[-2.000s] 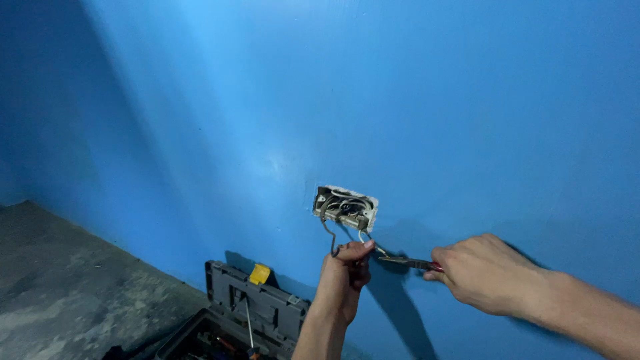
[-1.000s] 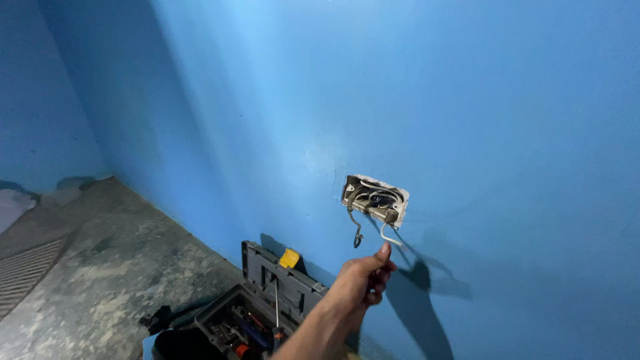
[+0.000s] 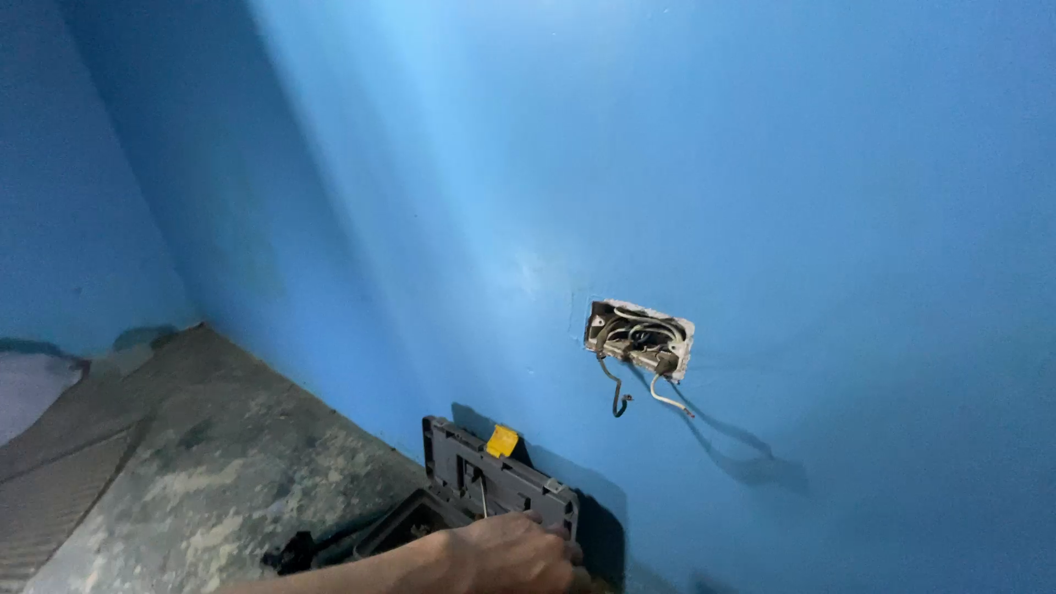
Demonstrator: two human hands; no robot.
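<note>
My left hand [image 3: 518,551] reaches in from the bottom edge over the open toolbox [image 3: 540,488], with its back toward the camera. Its fingertips are hidden, so whether it holds anything cannot be told. My right hand is out of view. Above and to the right, a rectangular electrical box [image 3: 639,338] is recessed in the blue wall, with several wires coiled inside. A dark wire [image 3: 615,388] with a hooked end hangs from its left side. A white wire [image 3: 667,399] with a short bare tip sticks out at the lower right.
The toolbox lid stands upright close to the wall, with a yellow latch [image 3: 502,441] on top and a thin metal shaft [image 3: 483,497] in front. A dark object [image 3: 295,554] lies on the concrete floor [image 3: 247,478] left of it. Ribbed material [image 3: 62,503] lies at far left.
My left hand has let go of the white wire and moved down to the toolbox. My right hand, on a red-handled tool at the wire two seconds ago, has left the view.
</note>
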